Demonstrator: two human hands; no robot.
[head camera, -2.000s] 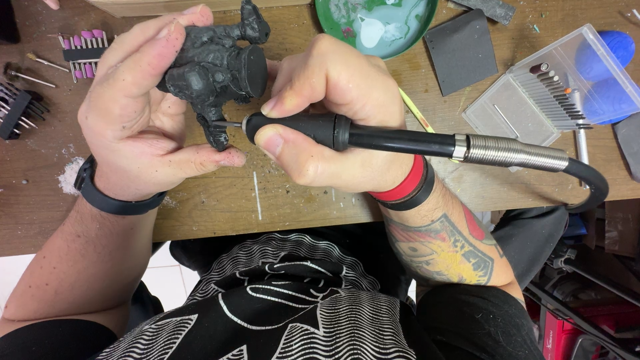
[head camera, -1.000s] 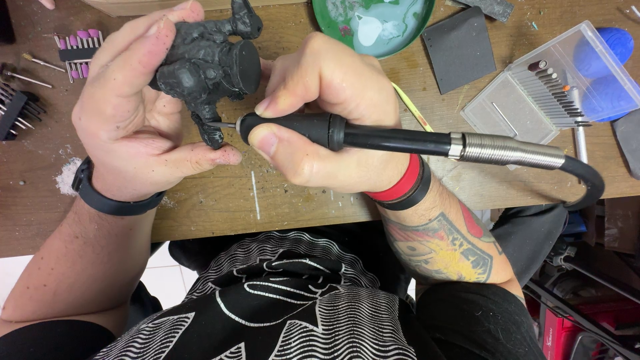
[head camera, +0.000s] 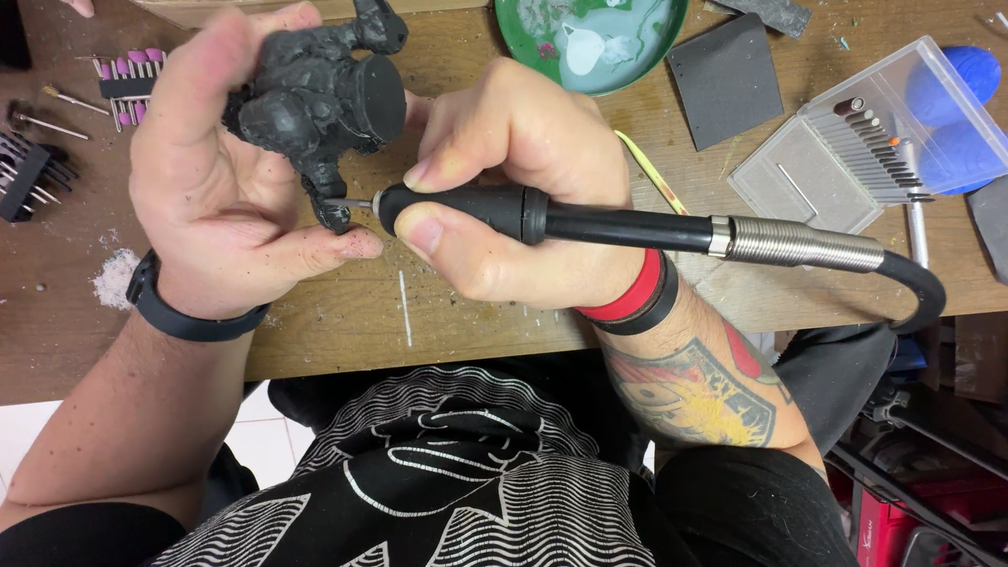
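My left hand (head camera: 228, 165) holds a black sculpted figure (head camera: 303, 98) sideways, its flat round cut face turned right. The thumb lies beside the tip of the figure's lower limb, and the fingers go up behind the body. My right hand (head camera: 512, 189) grips the black handpiece of a flexible-shaft rotary tool (head camera: 465, 213) between thumb and fingers. The tool's thin metal bit (head camera: 353, 203) points left and meets the lower limb of the figure. From the handpiece a black flexible shaft (head camera: 630, 227) with a metal spring sleeve runs right and curls down at the table edge.
Pink grinding bits (head camera: 130, 87) in a black holder, a wire brush bit (head camera: 51, 124) and another bit holder (head camera: 27, 181) lie left. A green dish (head camera: 512, 35) of grayish liquid, a black square sheet (head camera: 726, 83), an open clear plastic case (head camera: 835, 189) and blue rounded objects (head camera: 957, 118) stand right.
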